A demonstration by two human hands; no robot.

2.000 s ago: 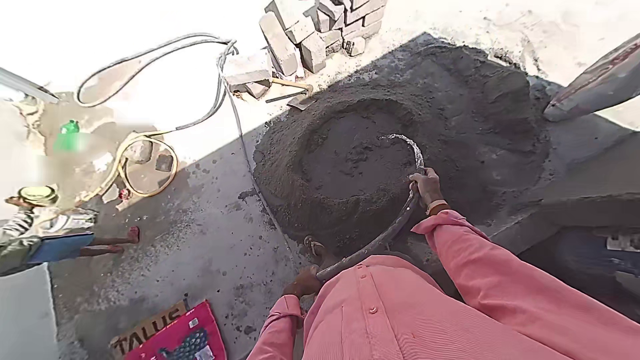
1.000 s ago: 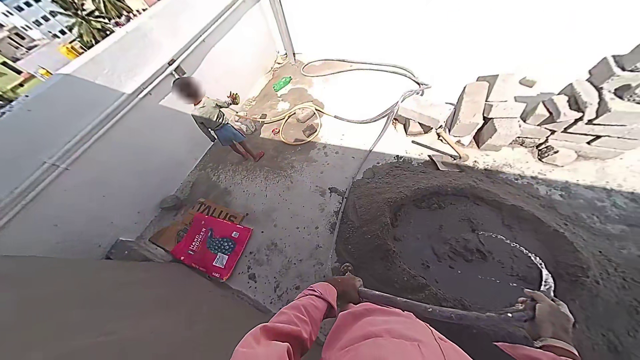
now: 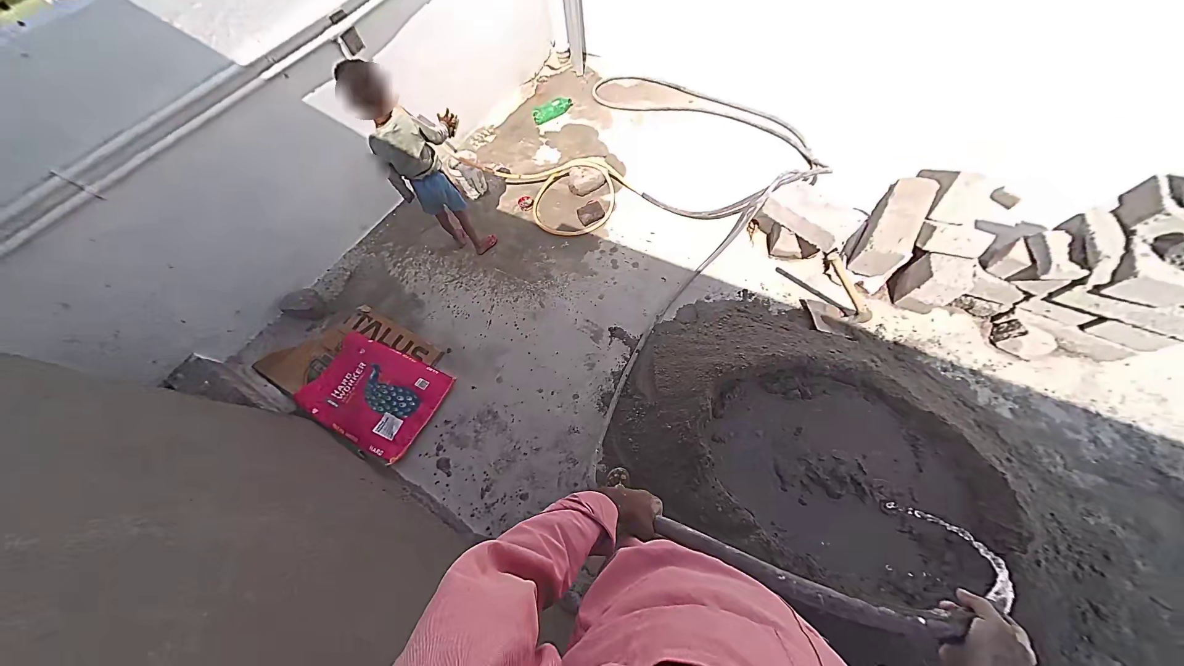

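A grey hose [image 3: 795,583] runs across the front of my body. My left hand [image 3: 636,511] is closed around its left part, and my right hand [image 3: 990,634] grips it near its end at the lower right. Water [image 3: 985,550] arcs from that end and lands in a round hollow of wet grey mix [image 3: 832,462]. A raised ring of dark mortar or sand [image 3: 671,398] surrounds this pool. Both hands are close to the near side of the ring.
Concrete blocks [image 3: 953,240] are piled at the right, with a long-handled tool [image 3: 846,287] beside them. A coiled yellow hose [image 3: 606,199] and a green plastic bottle [image 3: 553,111] lie farther back. Another person [image 3: 412,153] stands near the wall. A pink sack [image 3: 379,398] lies on cardboard.
The view has swung to the left since the oldest frame. Water still flows, and both my hands keep hold of the hose. The other person's body has turned more upright in view.
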